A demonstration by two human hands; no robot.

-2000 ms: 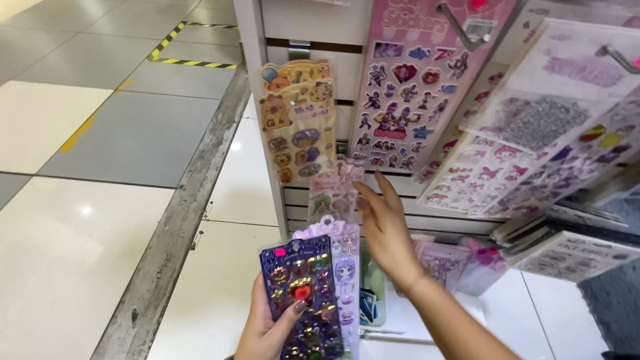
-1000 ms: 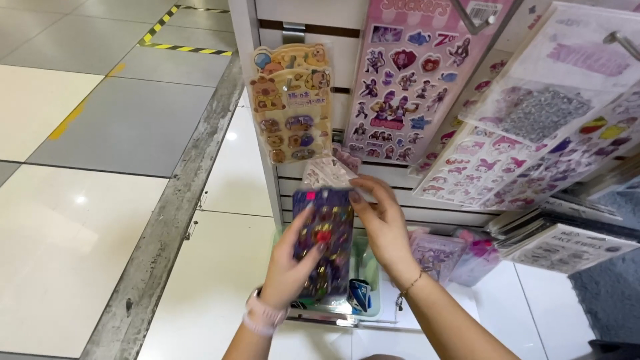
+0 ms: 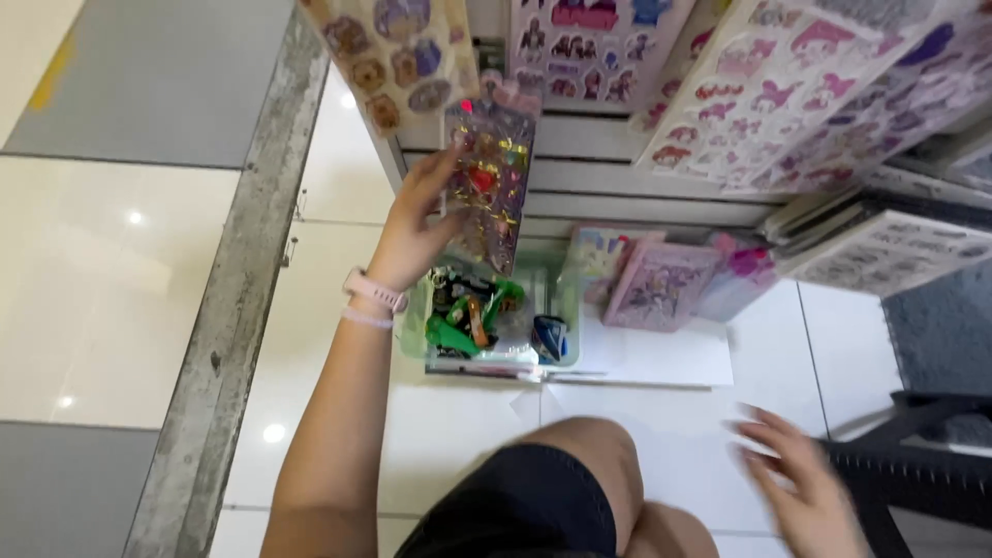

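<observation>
My left hand (image 3: 422, 213), with a pink watch band at its wrist, touches the left side of a dark purple sticker sheet (image 3: 496, 182) with gold outlines and a red heart. The sheet is upright against the slatted display wall, its top near a small pink-edged package; whether it hangs on a hook cannot be seen. Whether my fingers grip it is also unclear. My right hand (image 3: 798, 480) is blurred at the lower right, away from the wall, with fingers apart and nothing in it.
Beige sticker sheets (image 3: 403, 58) hang at upper left and pink ones (image 3: 597, 70) beside them. Below stands a green plastic bin (image 3: 570, 310) of small items, next to pink packages (image 3: 663, 283) on a white ledge (image 3: 659, 353). A black frame (image 3: 914, 480) stands at lower right.
My right hand has left the sticker sheets and moved to the lower right. The purple sheet, in my left hand two seconds ago, is now up against the wall. The view has shifted downward.
</observation>
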